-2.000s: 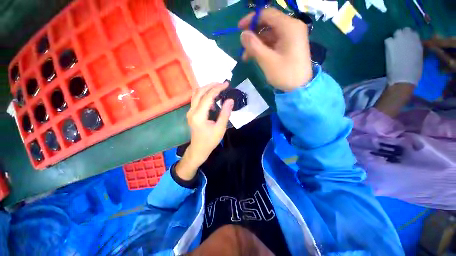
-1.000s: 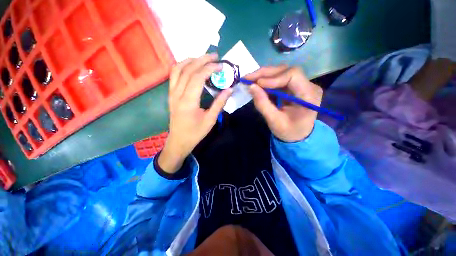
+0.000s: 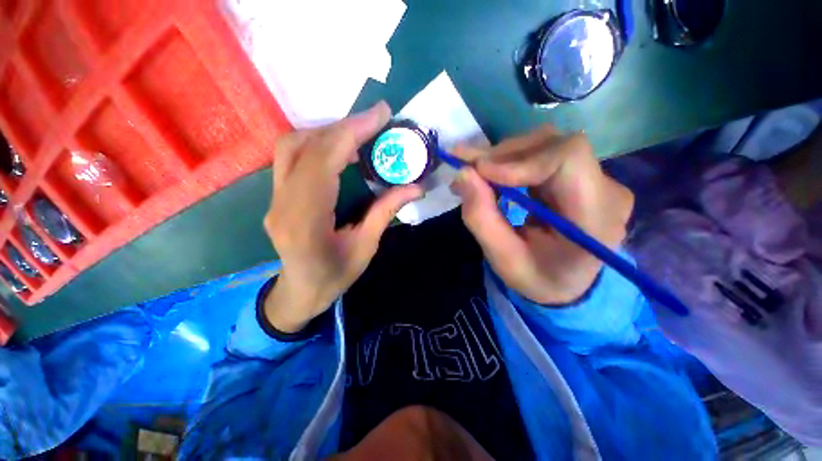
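Note:
My left hand [image 3: 320, 203] holds a round black watch head [image 3: 400, 156] between thumb and fingers, its face reflecting white and green. My right hand [image 3: 550, 212] pinches a thin blue cleaning stick [image 3: 586, 241], its tip at the right rim of the watch head. The stick's other end points down to the right. A small white paper square [image 3: 448, 112] lies under the watch head and my fingertips at the bench edge.
An orange-red tray [image 3: 261, 122] with dark discs in some pockets is at left. A white paper sheet [image 3: 315, 54] lies beside it. Loose watch heads [image 3: 577, 56] lie at the upper right of the green bench [image 3: 478, 40]. A person's pink sleeve [image 3: 730, 207] is at right.
Two seconds ago my right hand was raised with the stick; it came down to the watch head. Since then, the view has moved closer and the stick's tip remains at the rim.

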